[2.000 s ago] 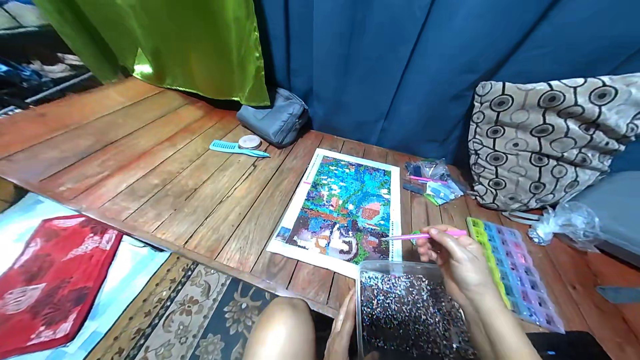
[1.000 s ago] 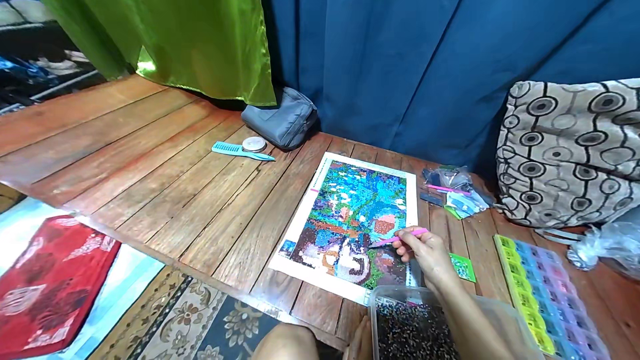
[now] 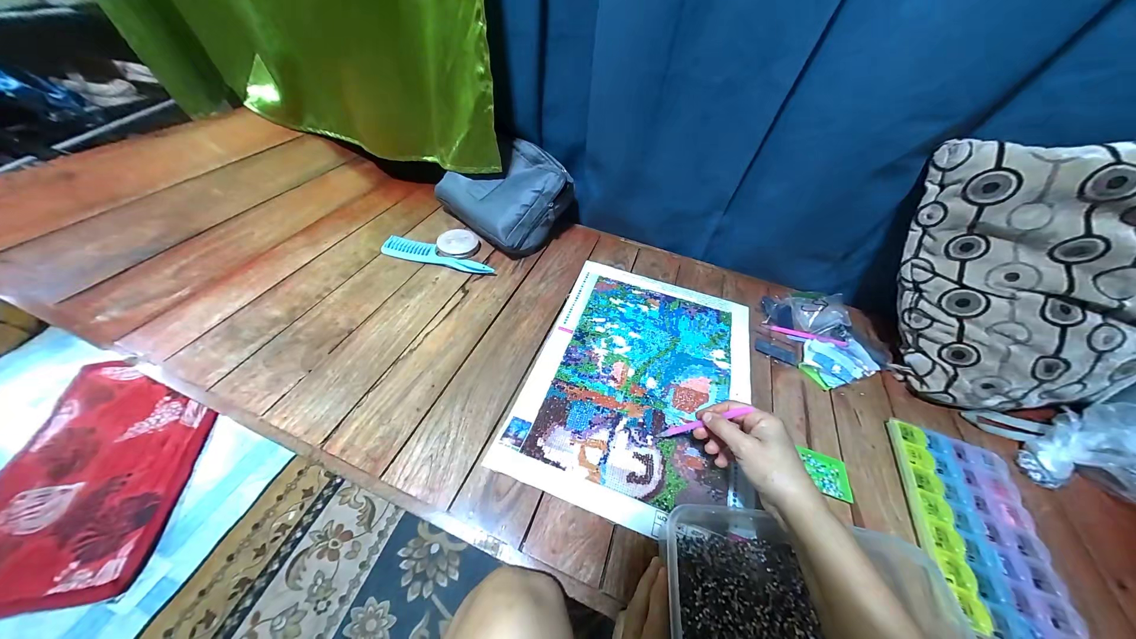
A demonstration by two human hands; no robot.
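Observation:
My right hand (image 3: 754,444) holds a pink diamond-painting pen (image 3: 710,421), its tip at the lower right part of a diamond-painting canvas (image 3: 621,355) with a white border. Below the canvas stands a clear plastic container (image 3: 674,568) full of small dark and pale beads (image 3: 737,586). Fingers of my left hand (image 3: 645,603) rest along the container's left side; the rest of that hand is out of view. A green tray (image 3: 825,475) with small drills lies just right of my right hand.
At right is a multicoloured compartment organiser (image 3: 985,524), below a patterned cushion (image 3: 1021,275). Plastic packets (image 3: 839,359) and another pink pen (image 3: 808,335) lie beyond the green tray. A teal comb (image 3: 435,254), a round lid (image 3: 458,243) and a grey pouch (image 3: 515,195) sit farther left.
The right hand with the pink pen has moved from over the container's far edge onto the canvas. The green tray, hidden two seconds ago, now shows beside it. The view has shifted.

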